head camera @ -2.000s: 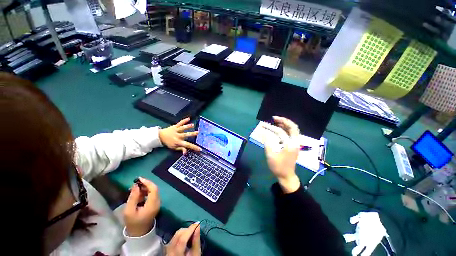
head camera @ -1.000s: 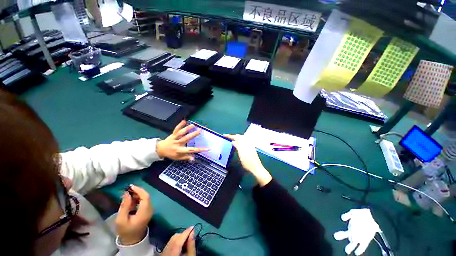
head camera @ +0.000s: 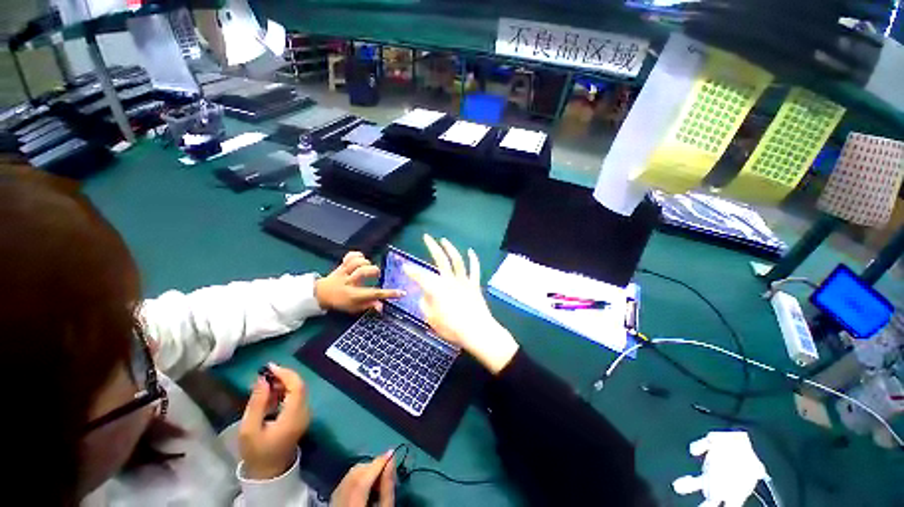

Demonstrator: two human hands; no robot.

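Observation:
A small mini laptop (head camera: 392, 361) lies open on a black mat (head camera: 322, 361), its screen lit. My right hand (head camera: 446, 292), in a black sleeve, is in front of the screen's right part with fingers spread, holding nothing; whether it touches the screen is unclear. My left hand (head camera: 365, 482) is at the bottom edge, partly cut off, pinching a small dark end of a thin black cable (head camera: 451, 479). Another person's hand (head camera: 347, 287), in a white sleeve, has a finger at the screen's left part. That person's other hand (head camera: 273, 421) pinches a small dark piece.
A clipboard with paper (head camera: 525, 282) and pink and dark pens (head camera: 578, 302) lies right of the laptop. A white glove (head camera: 729, 470), cables and a power strip (head camera: 795, 327) are at the right. Stacked dark slabs (head camera: 372, 178) stand behind. Yellow sticker sheets (head camera: 709, 124) hang upper right.
My right hand has moved left from beside the laptop, held the screen's top right edge, then let go and opened over the screen. The other person's pointing hand has shifted at the screen.

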